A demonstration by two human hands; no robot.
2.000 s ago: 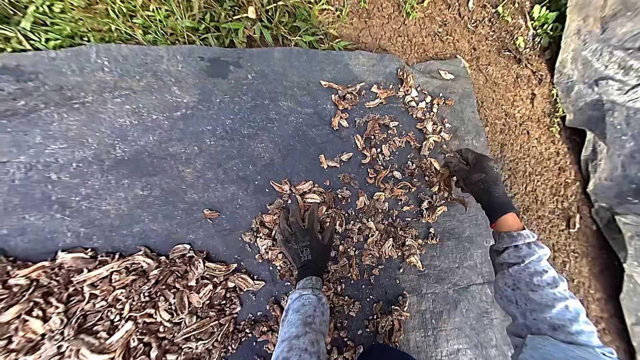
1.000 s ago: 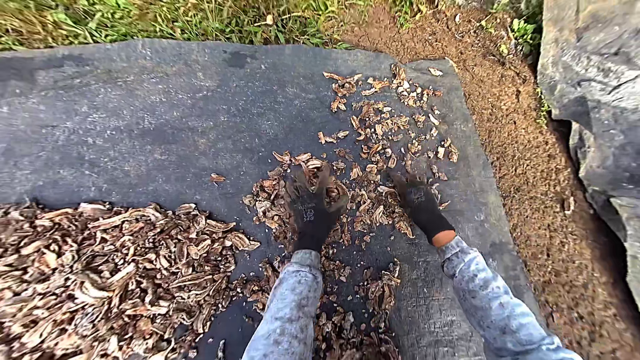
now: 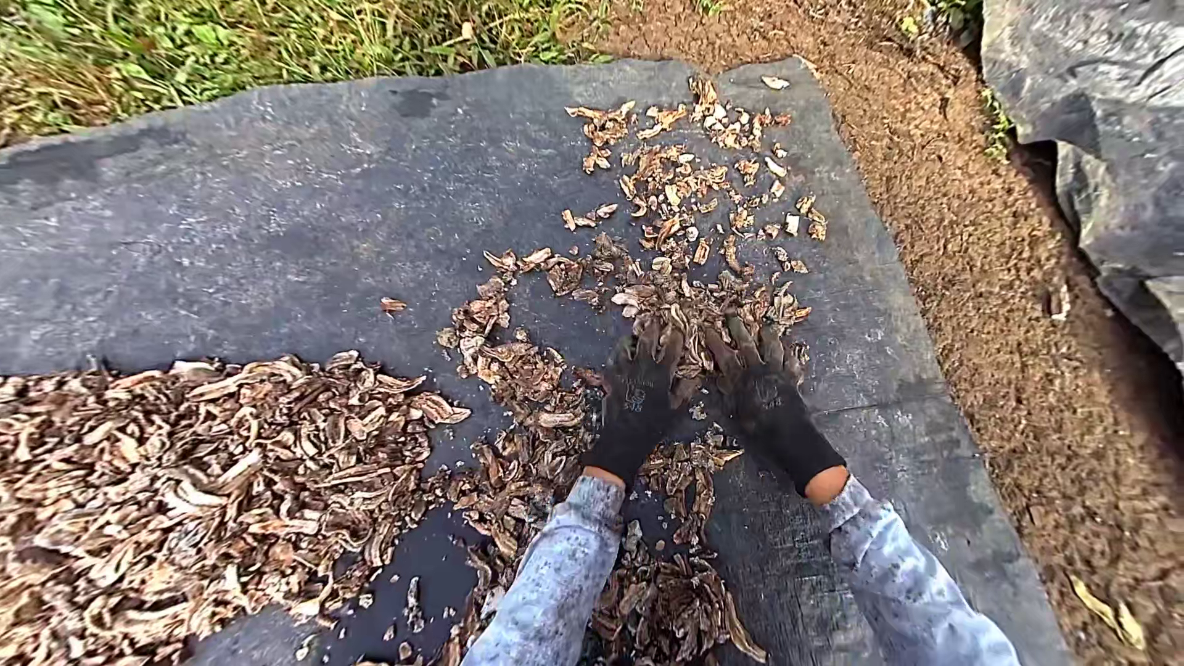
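Note:
Dried brown slices (image 3: 666,194), perhaps of a plant or mushroom, lie scattered over a dark ground sheet (image 3: 231,222). My left hand (image 3: 638,398), in a black work glove, rests palm down on the scattered pieces with its fingers apart. Close to its right, my right hand (image 3: 768,398) wears a matching glove and also presses on the pieces, fingers spread. Both sets of fingertips touch a low heap just ahead of them. What lies under the palms is hidden. A larger pile of the dried slices (image 3: 213,490) covers the lower left of the sheet.
Green grass (image 3: 305,46) borders the far edge of the sheet. Bare brown soil (image 3: 980,277) runs along its right side. Beyond the soil lies another grey, crumpled sheet (image 3: 1091,111). One single piece (image 3: 393,305) lies apart on the left.
My right hand has come in from the right edge of the scattered pieces to beside my left hand. My left hand has moved right, off the left part of the scatter.

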